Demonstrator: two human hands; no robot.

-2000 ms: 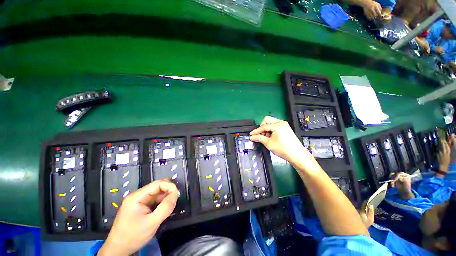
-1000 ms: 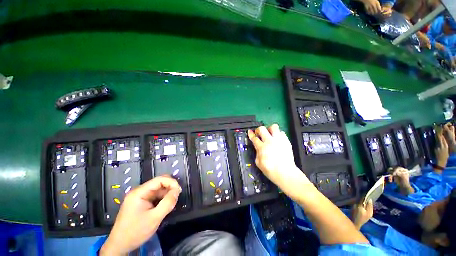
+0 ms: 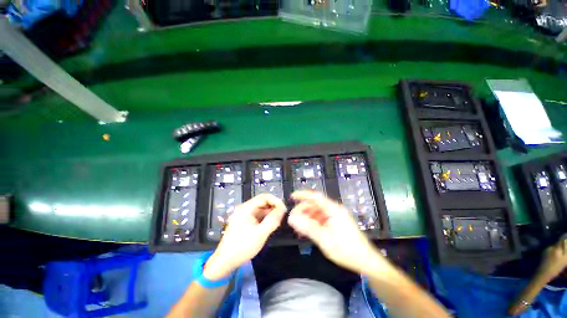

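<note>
A black foam tray (image 3: 159, 214) with several slots in a row lies in front of me, each slot holding a dark phone housing (image 3: 180, 205) with white, orange and red spots. My left hand (image 3: 252, 227) is over the tray's middle, thumb and finger pinched together; whether a tiny piece is between them cannot be told. My right hand (image 3: 326, 227) is close beside it, blurred, fingertips pointing at the left fingertips. The hands hide the lower parts of the middle housings. A curved black strip (image 3: 198, 128) and a short pale strip (image 3: 189, 145) lie beyond the tray.
A second foam tray (image 3: 429, 205) with housings stands at right, with white paper (image 3: 527, 115) beyond it. Another tray (image 3: 528, 186) is at the right edge, near another person's arm (image 3: 547, 273). A pale metal post (image 3: 62, 77) slants at upper left. A blue stool (image 3: 93, 282) is below the bench.
The view has swung left. My right hand has left the rightmost housing and come beside my left hand over the tray's middle.
</note>
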